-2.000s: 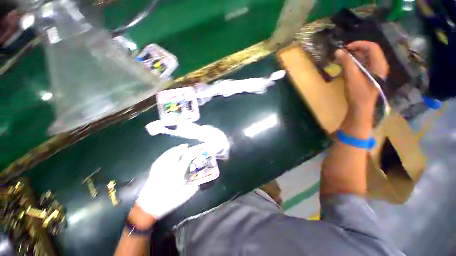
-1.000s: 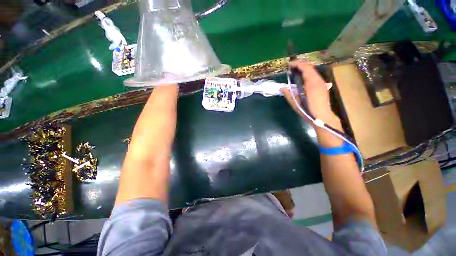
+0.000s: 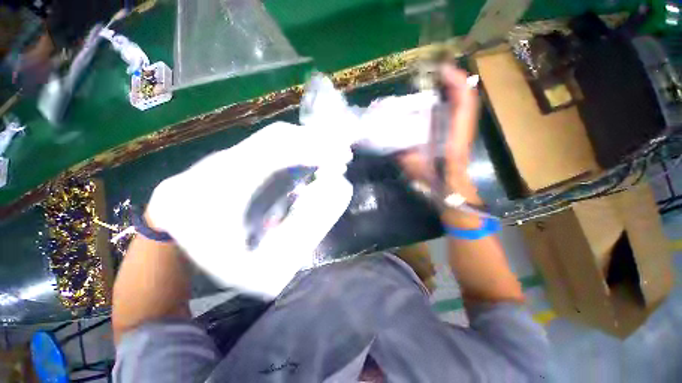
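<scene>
My left hand (image 3: 247, 202), in a white glove, is large and blurred over the green bench. Its fingers curl around a dark gap with small coloured specks; I cannot tell whether it grips a part. White crinkled bagged cable (image 3: 323, 108) shows beyond its fingers, and a blurred white shape (image 3: 400, 123) lies between my hands. My right hand (image 3: 449, 131), bare with a blue wrist strap, is closed on a dark, pen-like soldering iron (image 3: 440, 120), tip end blurred, cable trailing over the wrist. The housing in front of me is hidden or too blurred to make out.
A clear fume hood (image 3: 228, 45) stands over the belt beside a housing (image 3: 151, 86) with bagged cable. A gold-and-black contact pile (image 3: 69, 247) lies left. A cardboard sheet (image 3: 523, 127), a dark block with a yellowish pad (image 3: 557, 96) and a cardboard box (image 3: 617, 262) are right.
My left hand has come back from under the fume hood to the bench front. My right hand has shifted slightly left, still with the iron. The housing between them is no longer clearly visible.
</scene>
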